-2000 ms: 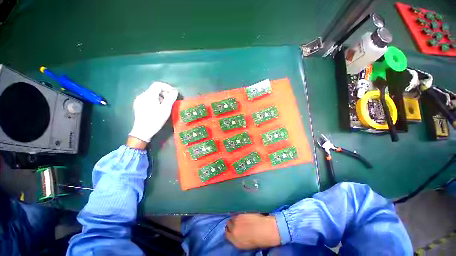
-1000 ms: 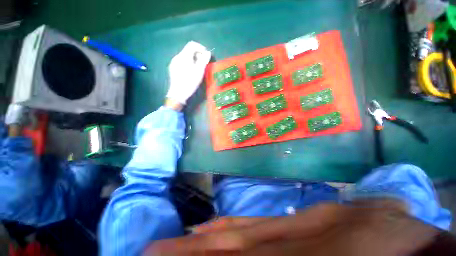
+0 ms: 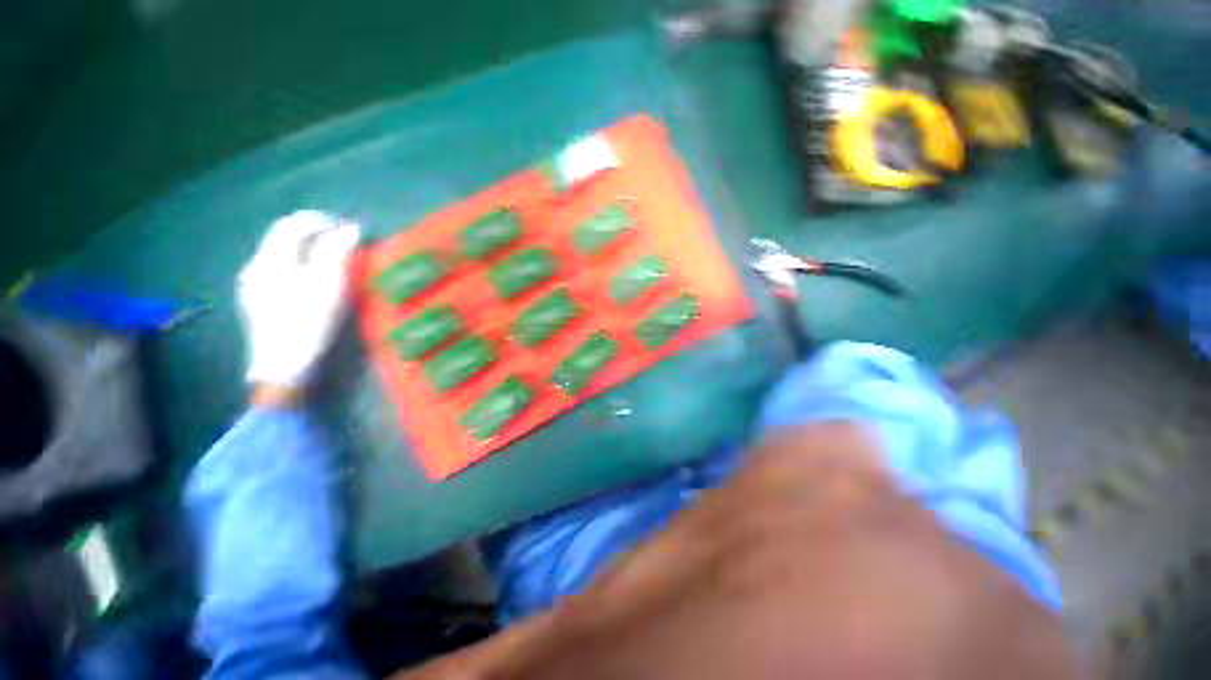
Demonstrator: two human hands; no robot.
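Green circuit boards (image 3: 546, 318) lie in rows on a flat red mat (image 3: 432, 442) in front of me; one at the top has a whitish patch. My left hand (image 3: 292, 299), in a white glove, rests on the bench beside the mat's upper left corner, fingers curled; blur hides whether it holds anything. My bare right hand (image 3: 823, 571) is very large and blurred, close to the camera at the bottom; its fingers cannot be made out.
Open cutters (image 3: 786, 270) lie right of the mat. A dark tray with a yellow tape roll (image 3: 899, 138) and green item (image 3: 923, 11) is at the upper right. A blue pen (image 3: 104, 306) and grey fan box (image 3: 100, 412) are at left. Floor shows at lower right.
My right hand has risen from my lap to close before the camera. The view has shifted and tilted; a person's arm seen at left is gone. The left hand stays beside the mat.
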